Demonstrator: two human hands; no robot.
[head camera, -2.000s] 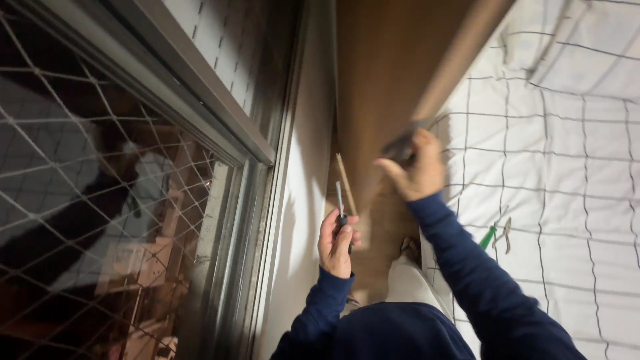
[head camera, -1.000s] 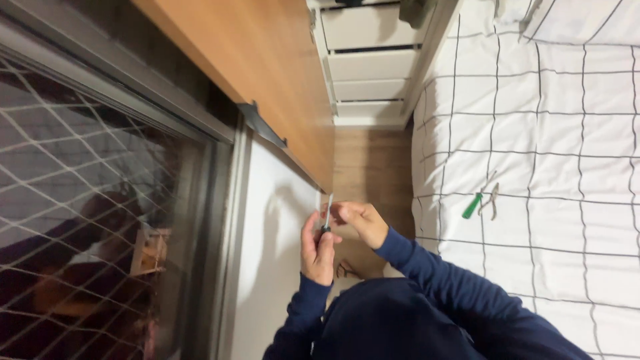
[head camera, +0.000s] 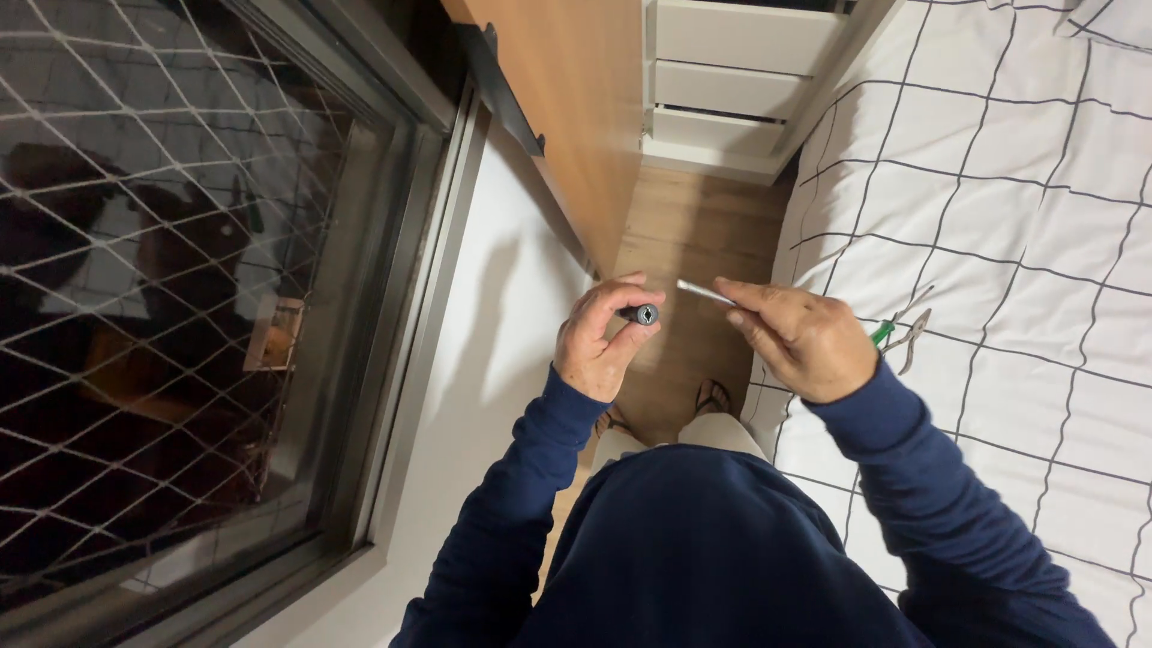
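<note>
My left hand (head camera: 601, 340) grips a dark screwdriver handle (head camera: 644, 314), whose socketed end, with a shaped hole, faces up at me. Between the thumb and fingers of my right hand (head camera: 801, 335) is a metal screwdriver shaft (head camera: 703, 292), its free end pointing left towards the handle. Shaft and handle are apart, with a small gap between them. On the bed, just beyond my right wrist, lie a screwdriver with a green handle (head camera: 883, 333) and metal pliers (head camera: 916, 340), close together.
A wooden door (head camera: 576, 99) with a dark handle (head camera: 504, 90) stands ahead. Left is a window with netting (head camera: 180, 234) in a metal frame. White drawers (head camera: 733, 85) are at the far end of the wood floor (head camera: 670, 211). The bed's checked cover (head camera: 1017, 297) fills the right.
The right hand was on a dark thing at the wooden door two seconds ago, then beside my left hand. It has since moved right, and now holds the shaft away from the handle.
</note>
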